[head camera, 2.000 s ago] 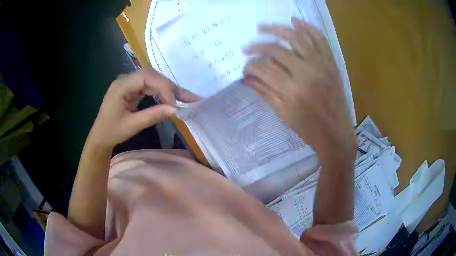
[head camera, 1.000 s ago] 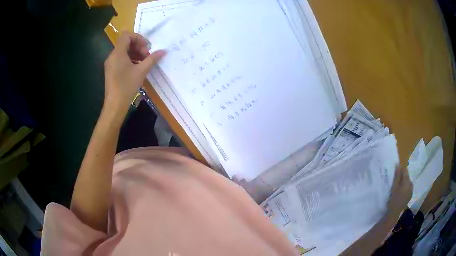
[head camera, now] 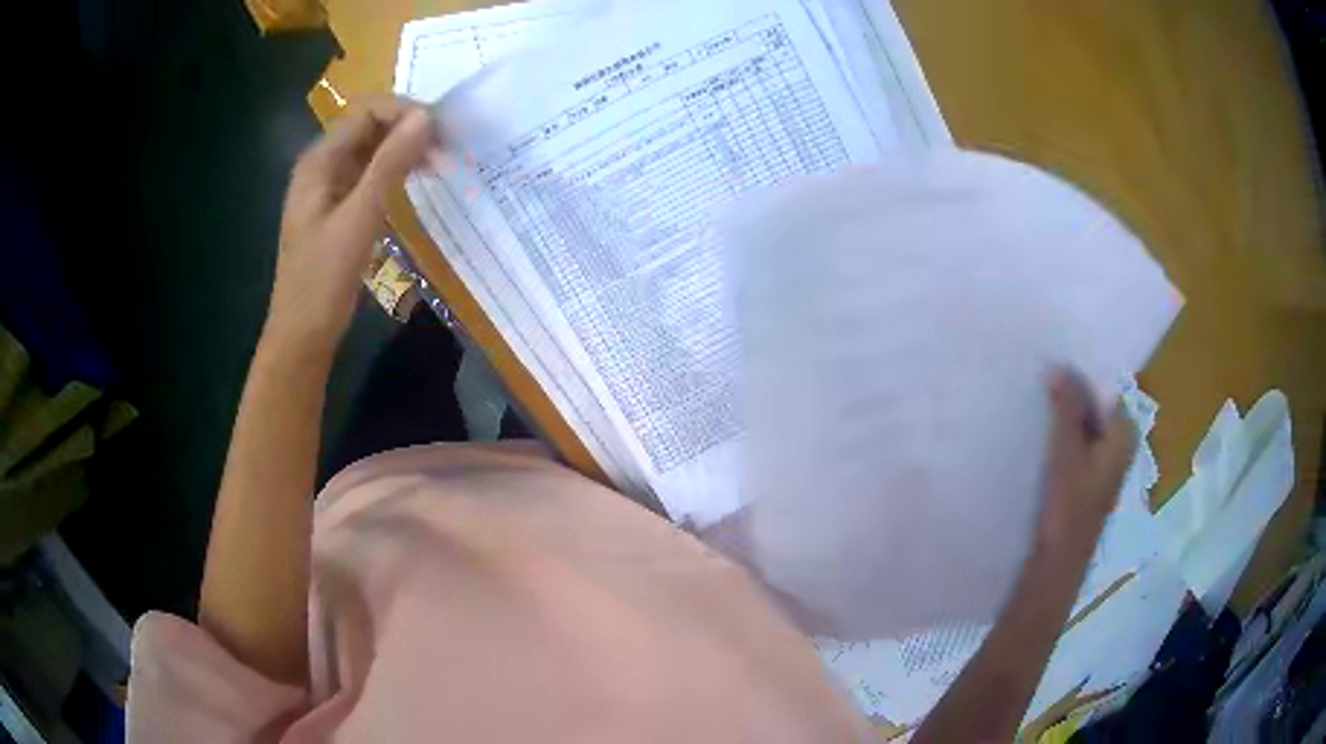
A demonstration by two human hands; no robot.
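My right hand (head camera: 1088, 443) holds a white sheet (head camera: 902, 393) by its right part; the sheet is blurred, curved and raised, with a pale face showing and faint print. It covers part of the main paper stack and much of the side pile. My left hand (head camera: 356, 182) is at the upper left corner of the main stack, fingers pinched at the paper's corner. The top page there is a printed table form (head camera: 625, 247) with a fine grid and a header.
The side pile of sheets (head camera: 931, 661) shows below the raised sheet. White paper strips (head camera: 1236, 487) lie at the right. The brown table cover (head camera: 1134, 87) has its edge at the left, beside a dark floor (head camera: 160, 276).
My right hand has moved from the side pile with a sheet raised in it. The handwritten page no longer shows on the main stack; a printed table form shows there. My left hand stays near the corner.
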